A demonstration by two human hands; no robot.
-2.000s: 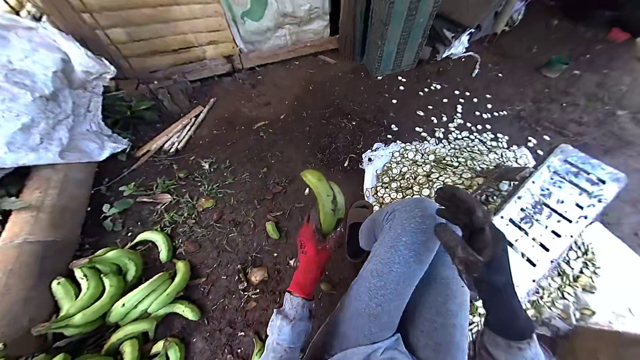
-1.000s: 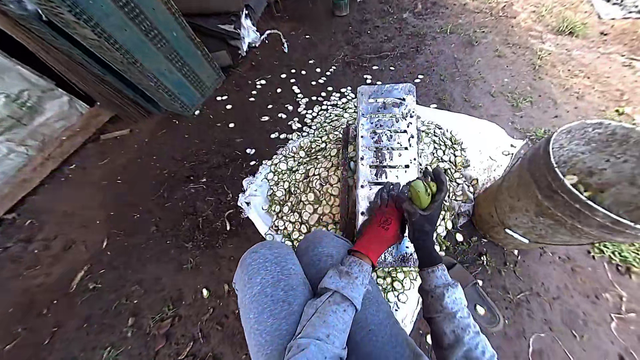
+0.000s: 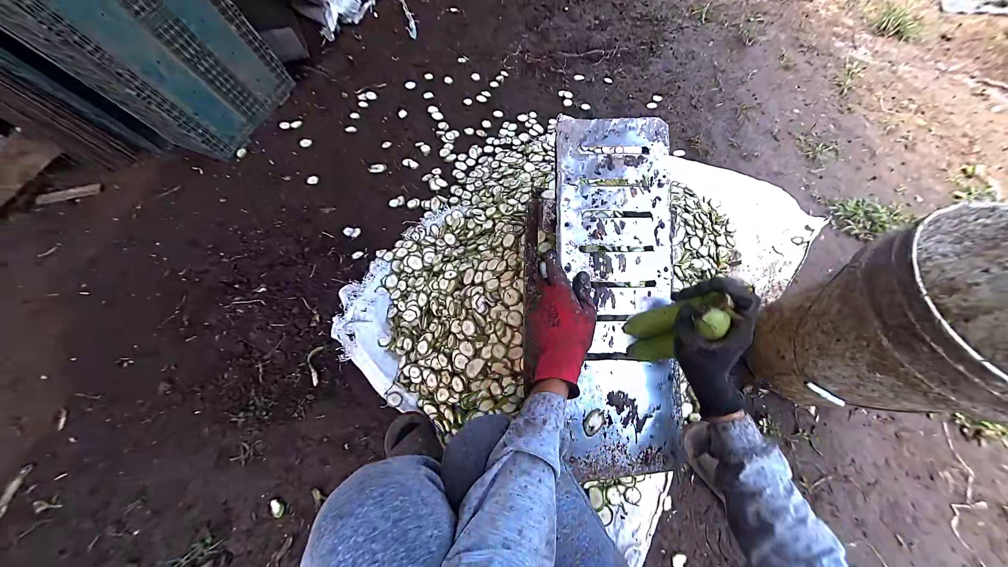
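Observation:
My left hand (image 3: pixel 561 327), in a red glove with dark fingertips, rests on the left edge of a slotted metal slicer board (image 3: pixel 618 268). My right hand (image 3: pixel 715 342), in a dark glove, grips a small bunch of green bananas or plantains (image 3: pixel 655 329) over the board's right edge. One cut or rounded pale green end faces up between the fingers. Round slices (image 3: pixel 453 307) lie heaped on a white woven sack (image 3: pixel 366 319) under and around the board. A single slice (image 3: pixel 594 422) lies on the board's lower part.
A large dirty bucket (image 3: pixel 850 323) stands tilted at the right, close to my right hand. Stray slices (image 3: pixel 378 168) are scattered over the dark soil beyond the heap. A blue-green panel (image 3: pixel 169 63) stands at the upper left. My knees are below the board's left side.
Two seconds ago the red-gloved left hand held the green fruit near the bunches on the ground. Now my right hand has the fruit, and my left is on the board. The view has swung right.

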